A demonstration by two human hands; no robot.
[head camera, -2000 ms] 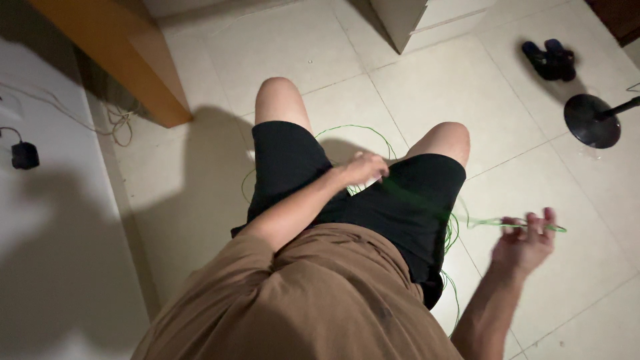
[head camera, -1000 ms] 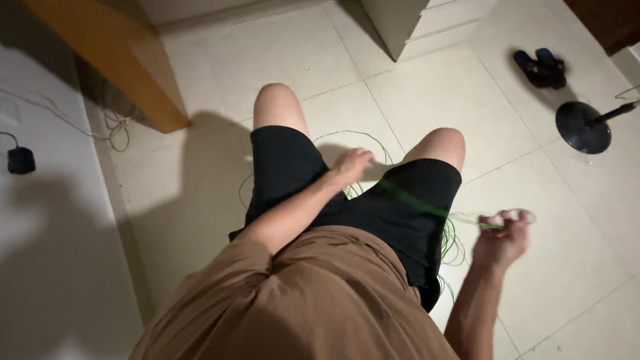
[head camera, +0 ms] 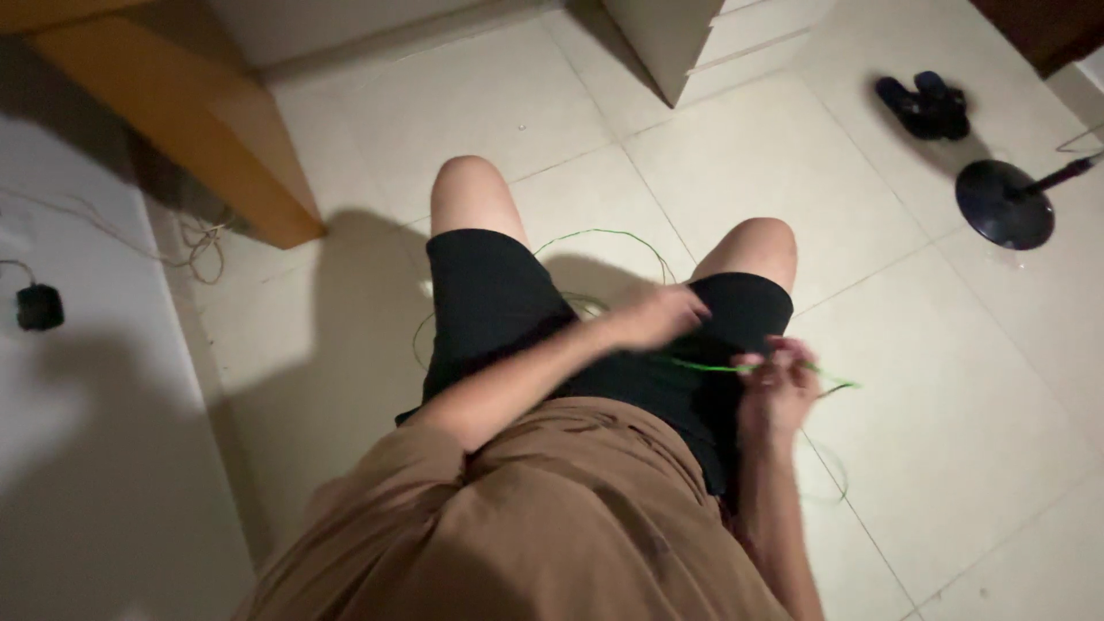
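Observation:
A thin green cord [head camera: 711, 368] runs across the lap of my black shorts to my right hand [head camera: 780, 375], whose fingers are closed on it; a short piece sticks out past the fingers on the right. My left hand [head camera: 662, 317], blurred by motion, is over the right thigh, above and left of my right hand. Whether it holds any of the cord cannot be told. More loops of the green cord [head camera: 604, 231] lie on the floor between and beside the thighs, partly hidden by the legs, with a faint blurred loop right of my right forearm.
An orange-brown wooden furniture leg [head camera: 250, 164] stands at upper left, with a tangled pale cable [head camera: 205, 250] beside it. A black adapter [head camera: 40, 308] is at far left. A white drawer cabinet [head camera: 750, 39] stands ahead. Dark slippers [head camera: 925, 105] and a round black stand base [head camera: 1005, 205] are at upper right.
My right hand has moved left, inward towards the lap, with the green cord in it. My left hand has moved right, and the two hands are closer together.

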